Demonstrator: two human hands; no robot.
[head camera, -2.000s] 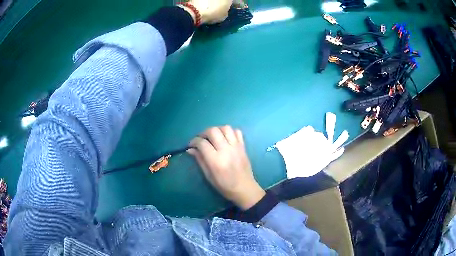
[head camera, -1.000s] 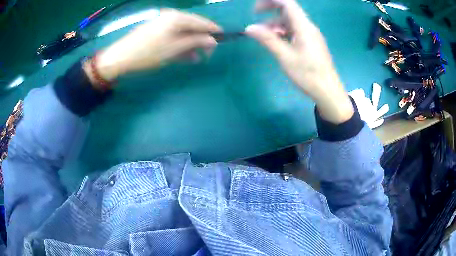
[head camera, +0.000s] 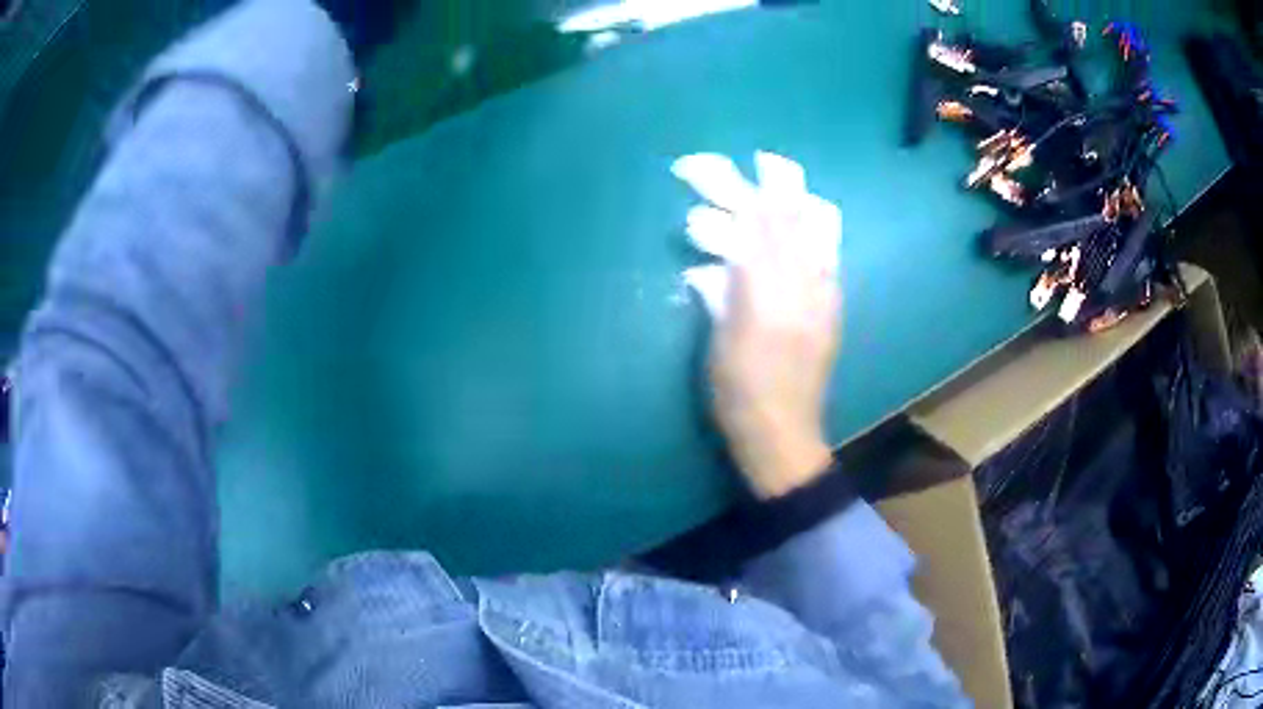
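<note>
The white glove (head camera: 787, 219) lies over the middle of the green tabletop (head camera: 485, 360), its fingers pointing left and up. My right hand (head camera: 776, 367) reaches in from the lower right and is on the glove. My bare wrist and the back of the hand show, but the white glare and blur hide my fingertips. My left sleeve runs up the left side to the top edge, and my left hand is outside the picture. No lead shows in either hand.
A mixed pile of black leads with copper terminals (head camera: 1060, 180) and blue ends lies at the right. Below it stands an open cardboard box (head camera: 956, 554) with a black plastic liner (head camera: 1094, 526). A darker green strip with a light reflection runs along the far side.
Both hands were together on a short dark piece; they have parted. My left hand has left the picture. My right hand has come down, and the glove has shifted left with it.
</note>
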